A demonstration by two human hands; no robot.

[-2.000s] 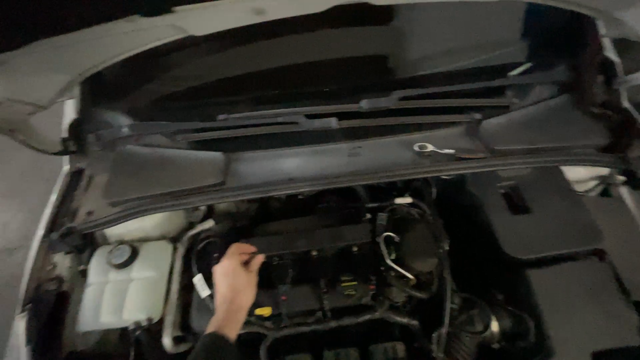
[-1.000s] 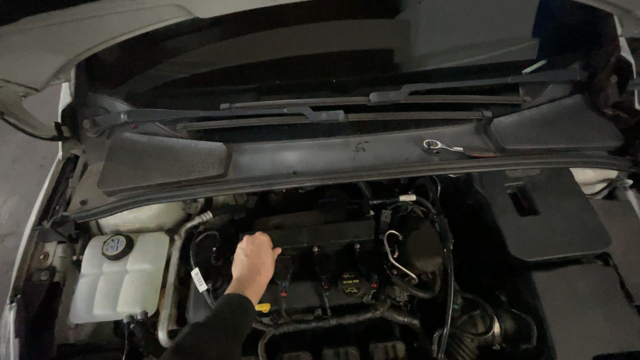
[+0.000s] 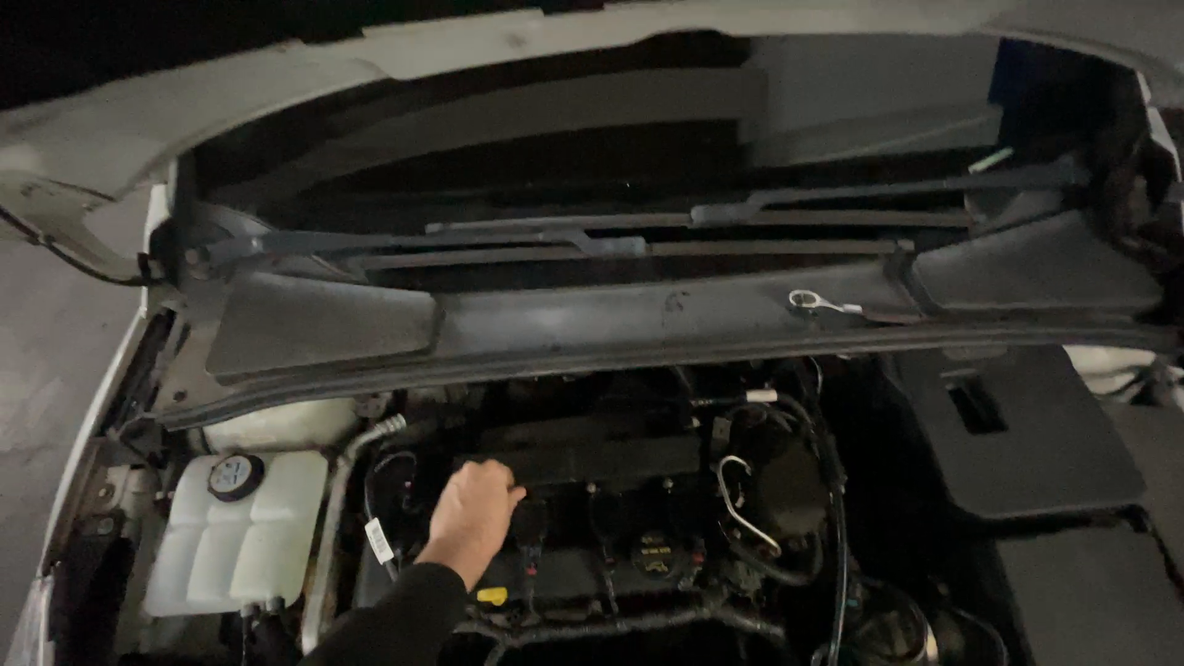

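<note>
My left hand (image 3: 474, 513), in a black sleeve, reaches in from the lower left over the engine's black top cover (image 3: 592, 458). Its fingers are curled down at the left part of the cover; whatever lies under or between them is hidden. Just right of the fingers is an ignition coil (image 3: 529, 523) with its connector below. A yellow dipstick handle (image 3: 492, 596) shows below the wrist, and the black oil filler cap (image 3: 655, 555) is farther right. A ring-ended wrench (image 3: 807, 300) lies on the cowl panel (image 3: 555, 310). My right hand is out of view.
A translucent coolant reservoir (image 3: 242, 546) with a black cap stands at the left. A metal pipe (image 3: 324, 555) runs beside it. Wiper arms (image 3: 573, 242) cross behind the cowl. A black battery cover (image 3: 1027, 453) is at the right. The raised hood (image 3: 444, 42) edges the top.
My left hand stays by the left part of the engine cover. More of its dark sleeve shows than two seconds ago, and its fingers look more curled. The wrench remains on the cowl.
</note>
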